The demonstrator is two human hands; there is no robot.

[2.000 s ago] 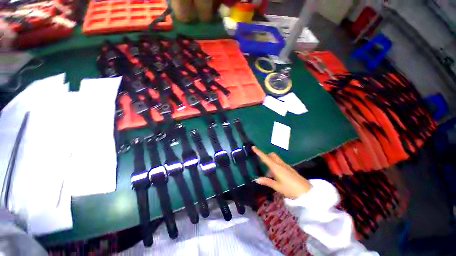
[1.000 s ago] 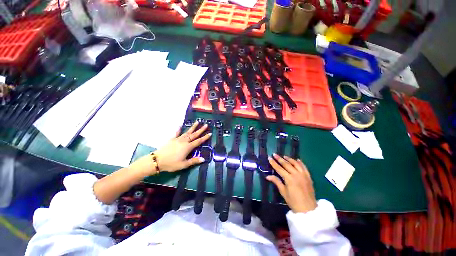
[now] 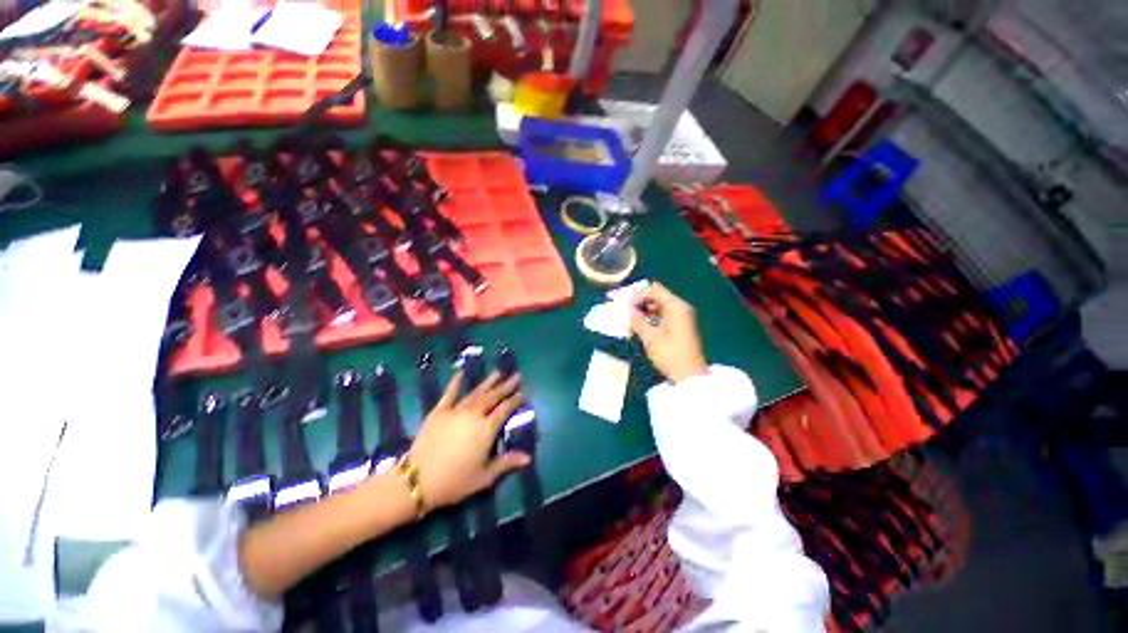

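A row of black smartwatches [image 3: 349,475] lies along the bench's near side, straps pointing toward me, several faces shining white. My left hand [image 3: 464,448] is spread flat over the watches at the row's right part, beside the rightmost face. My right hand [image 3: 666,331] is at the small white paper pieces [image 3: 606,318], right of the orange-red tray, with fingertips bent together on their edge. Whether it grips a piece is too blurred to tell. A cream card-like pad [image 3: 605,386] lies just nearer to me.
An orange-red tray [image 3: 513,247] with heaped watches stands behind the row. White sheets [image 3: 118,371] lie at left. Tape rolls [image 3: 605,259], a clear bottle and a blue box [image 3: 572,157] stand at right behind my right hand. Loaded orange trays [image 3: 866,334] stand beyond the bench's right edge.
The view has turned right. My left hand has moved from the row's left end to its right part. My right hand has left the watches and reached the white paper pieces.
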